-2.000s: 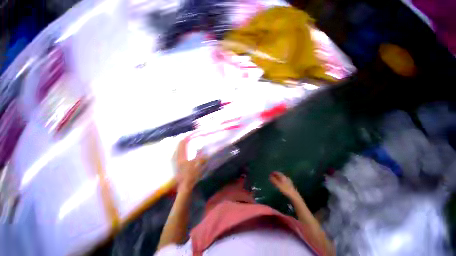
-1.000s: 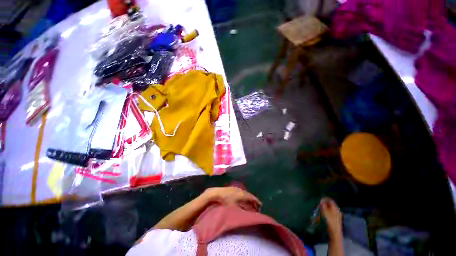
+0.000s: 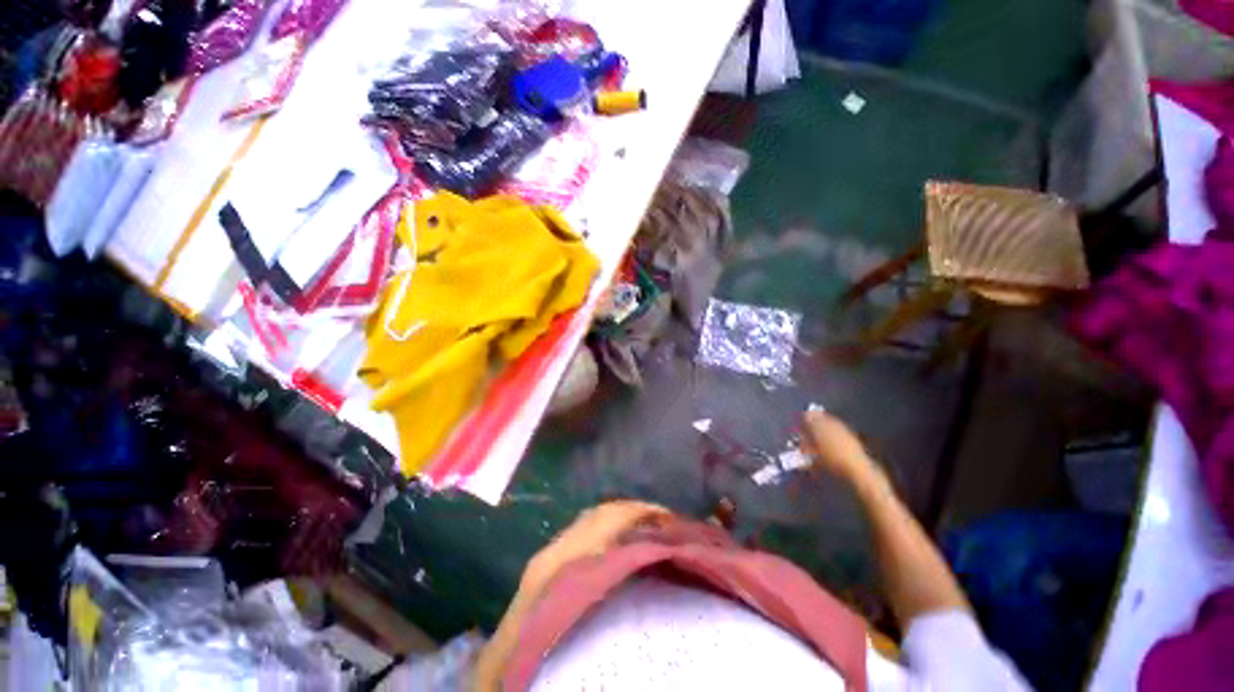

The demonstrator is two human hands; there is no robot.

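The loose mustard garment [image 3: 474, 304] lies spread on the near corner of the white table [image 3: 467, 480], over red-and-white bags. Dark bagged items [image 3: 447, 102] lie in a clump behind it, with a blue bagged item [image 3: 548, 85] and a small yellow roll-like item [image 3: 620, 102] beside them. My left hand [image 3: 609, 516] is at my waist against the pink apron; its fingers are not clear. My right hand [image 3: 828, 439] is out in front over the floor, away from the table, small and blurred; whether it holds anything cannot be told.
A woven-top stool [image 3: 1004, 237] stands at right. Magenta cloth [image 3: 1171, 325] hangs over another white table [image 3: 1171, 541] at the right edge. A shiny clear packet [image 3: 748, 338] and white scraps [image 3: 781, 466] lie on the green floor. Plastic bags [image 3: 156, 622] are piled at lower left.
The view has turned, so the table sits tilted and further left, and the stool and magenta cloth show more. My right hand has moved up and forward. My left hand stays at my waist.
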